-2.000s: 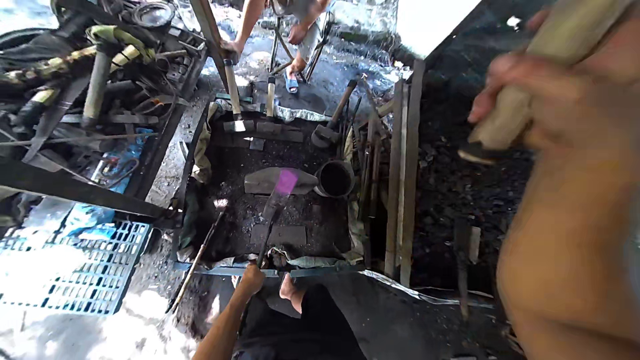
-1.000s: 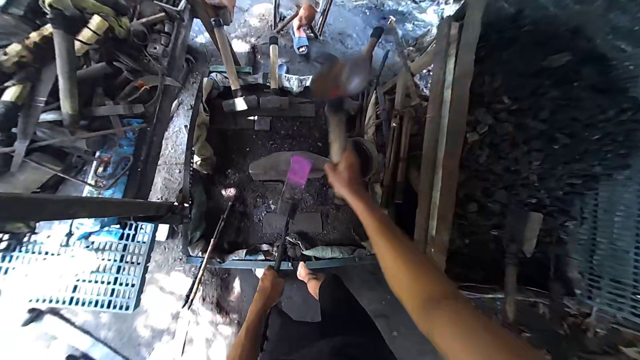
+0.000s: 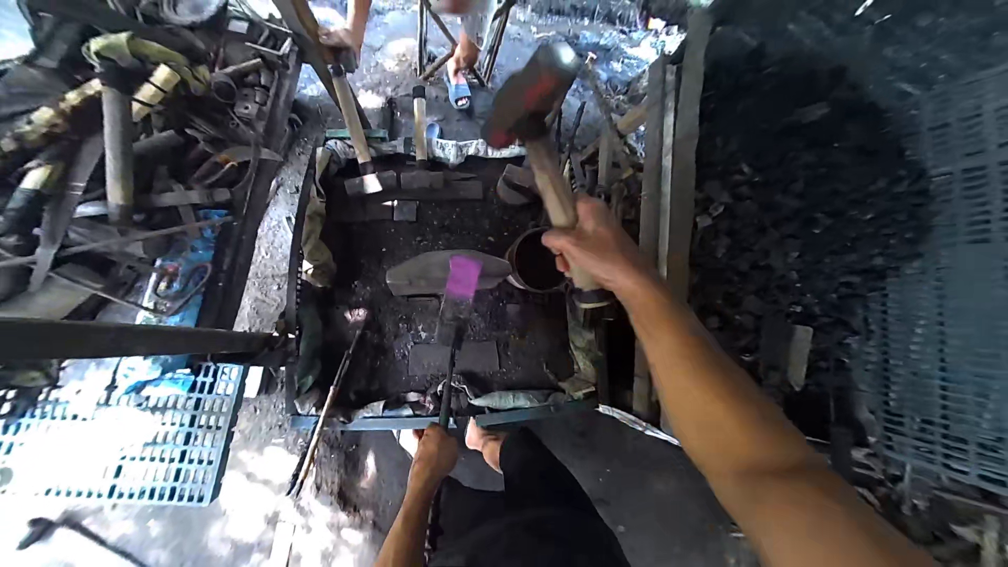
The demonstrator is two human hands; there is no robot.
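Note:
My left hand [image 3: 435, 452] is closed on the dark handle end of a pair of tongs or a rod [image 3: 449, 378]. At its far end a flat metal piece glows pink-purple [image 3: 465, 276] and lies over a steel anvil block [image 3: 413, 274]. My right hand [image 3: 598, 248] grips the wooden handle of a sledgehammer [image 3: 531, 94], whose dark, reddish head is raised above the far right part of the work bed. Beside the anvil block, partly behind my right hand, is a round dark container [image 3: 535, 261].
Another person's hand [image 3: 340, 41] rests at a hammer [image 3: 364, 179] at the back. Tools fill a rack [image 3: 260, 173] at left, above a plastic crate [image 3: 213, 441]. Wooden beams [image 3: 669, 205] and charcoal [image 3: 756, 205] lie right. A thin rod [image 3: 335, 386] leans at the bed's left edge.
My right hand has come in from the upper right with the hammer, whose head now shows in full. The glowing piece has stayed over the anvil block in my left hand's hold.

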